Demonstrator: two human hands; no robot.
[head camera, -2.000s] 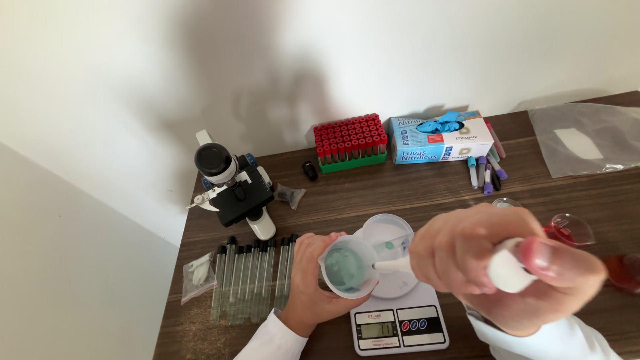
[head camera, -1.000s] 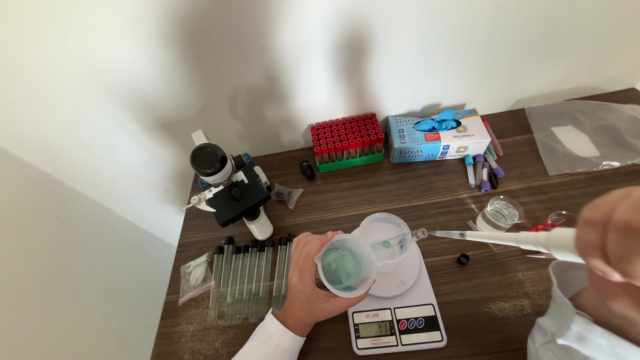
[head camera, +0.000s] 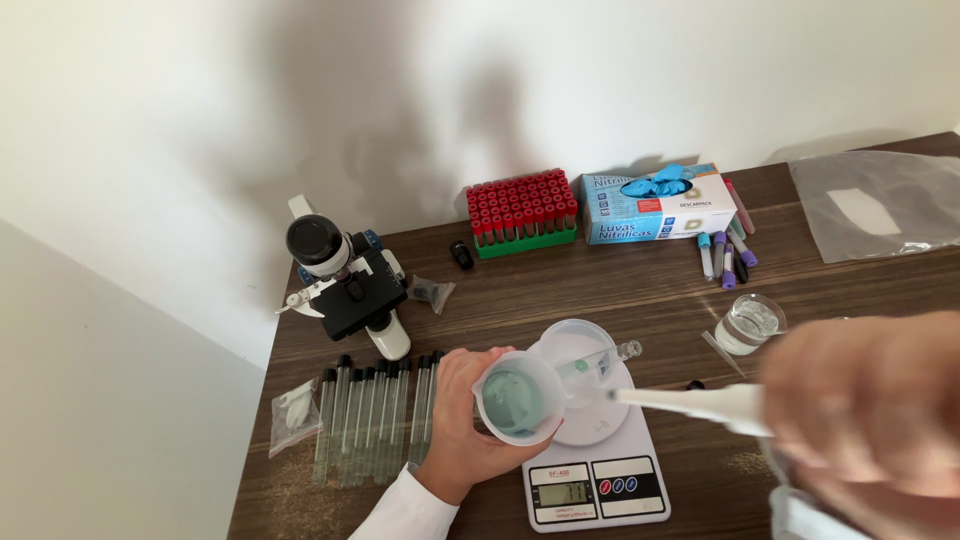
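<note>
My left hand is closed around a translucent plastic beaker, tilted and holding pale green liquid. Beside it, a white kitchen scale carries a second plastic container, in which a small glass bottle or tube with a little green content lies slanted. On the right, my right hand, blurred and near the camera, grips a white pipette. The pipette's narrow end points left, over the scale and near the beaker; whether it touches anything cannot be told.
A microscope stands at left, above capped glass tubes and a small bag. Behind are a rack of red-capped tubes, a nitrile glove box, loose tubes and a plastic bag. A glass beaker stands right.
My right hand, over the scale two seconds ago, went off to the right; since one second ago the pipette's end has come back left, from the glass tube's mouth to over the scale.
</note>
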